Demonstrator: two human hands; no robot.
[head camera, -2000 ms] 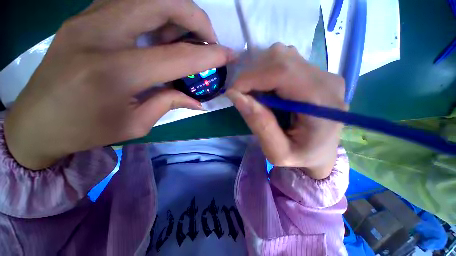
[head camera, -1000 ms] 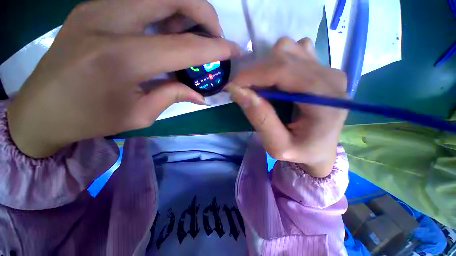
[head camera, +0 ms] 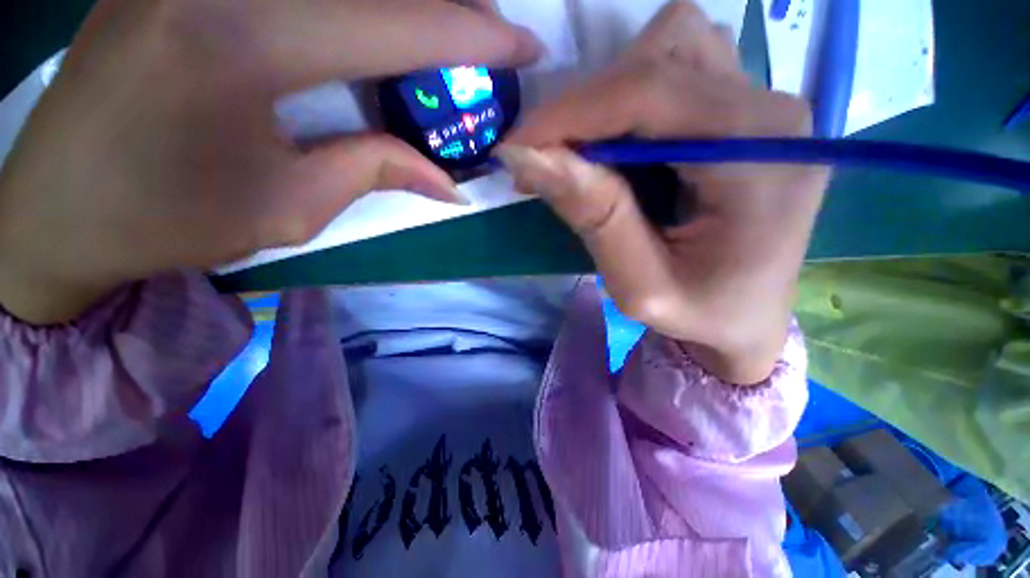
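My left hand (head camera: pixel 215 136) holds a round black smartwatch head (head camera: pixel 452 113) between thumb and fingers. Its screen is lit with a green phone icon, a light blue icon and small coloured marks. My right hand (head camera: pixel 689 192) holds a blue stick (head camera: pixel 779 151) like a pen, its long end running out to the right. The fingertips of my right hand are at the lower right edge of the watch; the stick's working tip is mostly hidden by them. White paper (head camera: pixel 395 224) lies under the hands.
A pale blue curved bar (head camera: pixel 835 68) stands over a second white paper (head camera: pixel 904 68) at the upper right. Another blue stick (head camera: pixel 1020 113) lies on the green mat (head camera: pixel 904 209) near the right edge. Yellow-green fabric (head camera: pixel 904 327) and cardboard boxes (head camera: pixel 870 497) show at lower right.
Both hands and the watch appear higher in the picture. More of the lit screen shows, and the blue stick now lies closer to level. Both grips are kept.
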